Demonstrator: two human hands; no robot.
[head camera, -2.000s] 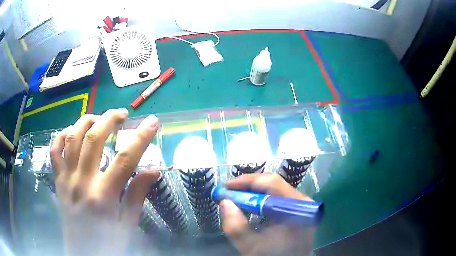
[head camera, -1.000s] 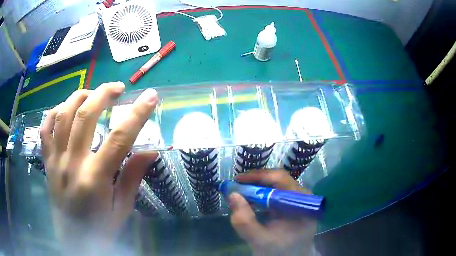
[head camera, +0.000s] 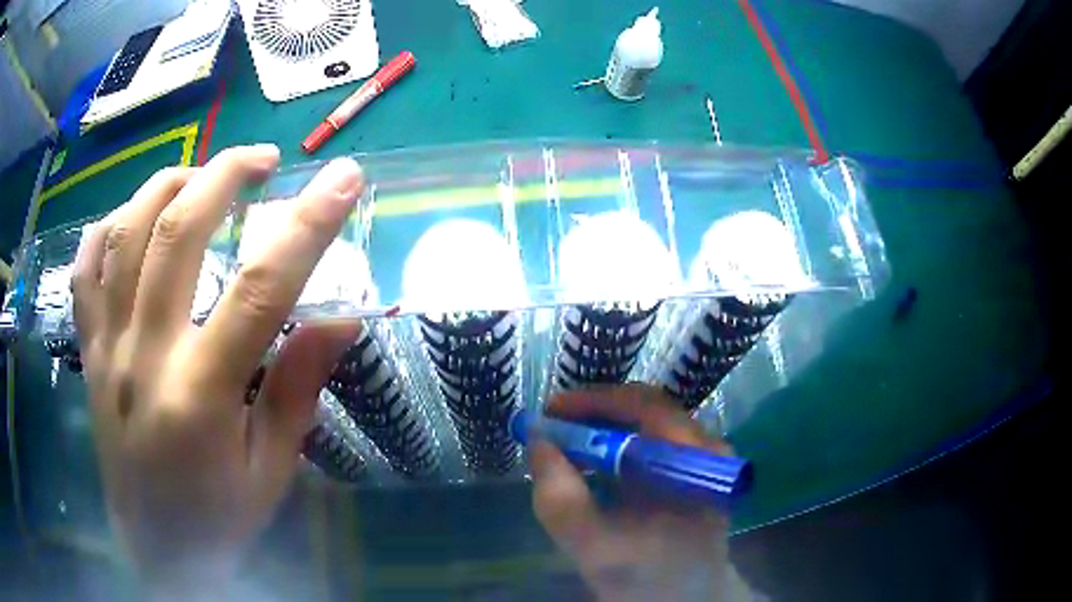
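Note:
The clear blister tray (head camera: 423, 176) spans the view, with rows of small dark and silver metal parts (head camera: 470, 376) in its long compartments and bright round white ends at the far side. My left hand (head camera: 206, 318) lies over the tray's left part, fingers spread, thumb near the tray's side; its grip is on the tray's edge. My right hand (head camera: 629, 494) holds a blue marker (head camera: 635, 456), its blue tip end pointing left at a middle row. Whether the tip touches the parts cannot be told.
Beyond the tray lie a red marker (head camera: 359, 102), a white desk fan (head camera: 308, 47), a dropper bottle (head camera: 636, 57), a thin stick (head camera: 714, 121) and a white bag (head camera: 501, 21). Papers with a dark-keyed device (head camera: 124, 61) lie far left. A small dark piece (head camera: 904, 305) lies right.
The view has shifted, so the fan, bottle and red marker sit higher in it. Both hands keep nearly the same pose on the tray, and the marker stays by the middle row.

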